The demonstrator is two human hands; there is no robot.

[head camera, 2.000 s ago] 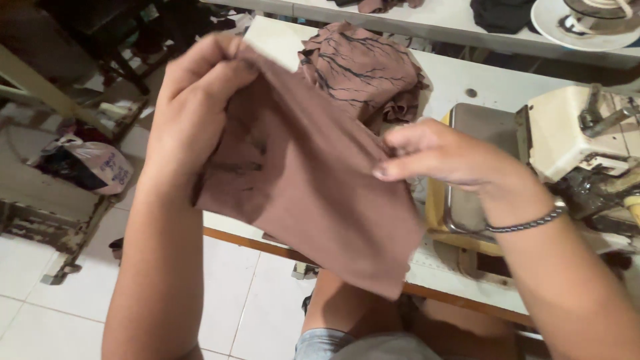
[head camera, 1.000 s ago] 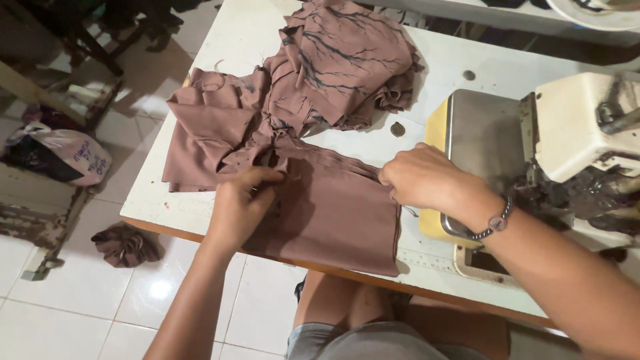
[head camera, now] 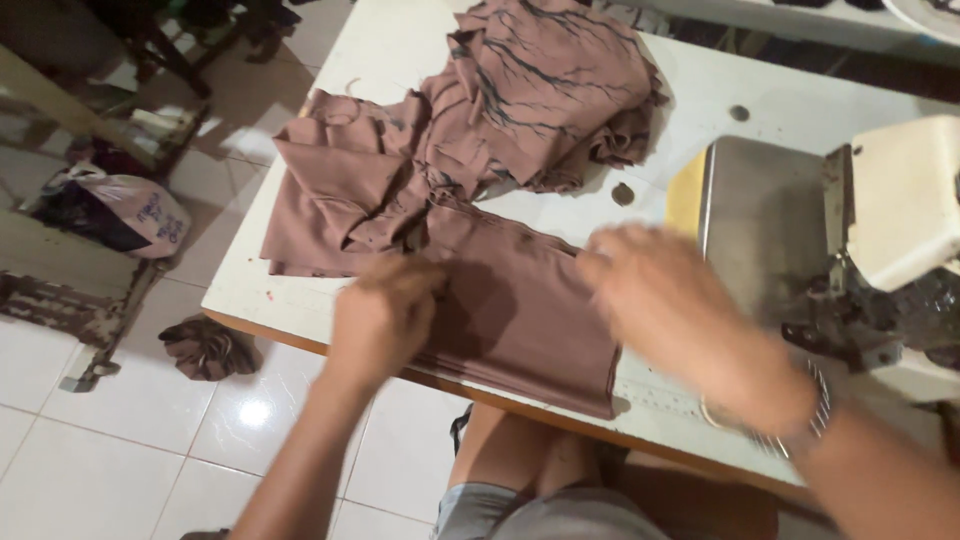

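A neat stack of mauve-brown fabric pieces (head camera: 525,322) lies flat at the front edge of the white table. My left hand (head camera: 390,311) is at the stack's left edge, fingers curled; blur hides whether they pinch cloth. At the upper right corner of the stack is my right hand (head camera: 645,277), also blurred, its grip unclear. Left of the stack, more mauve-brown cloth (head camera: 337,187) lies loosely folded. Behind it rises a crumpled heap of the same fabric with black branch-like print (head camera: 555,82).
A sewing machine (head camera: 907,202) with a metal plate (head camera: 772,225) occupies the right of the white table (head camera: 292,300). On the tiled floor at left are a crumpled dark cloth (head camera: 206,349) and a plastic bag (head camera: 139,214) bearing writing. Metal stands are beside the bag.
Two seconds ago both hands held a fabric piece up above the table; by one second ago it was down at the stack. The hands have since stayed around the stack's edges.
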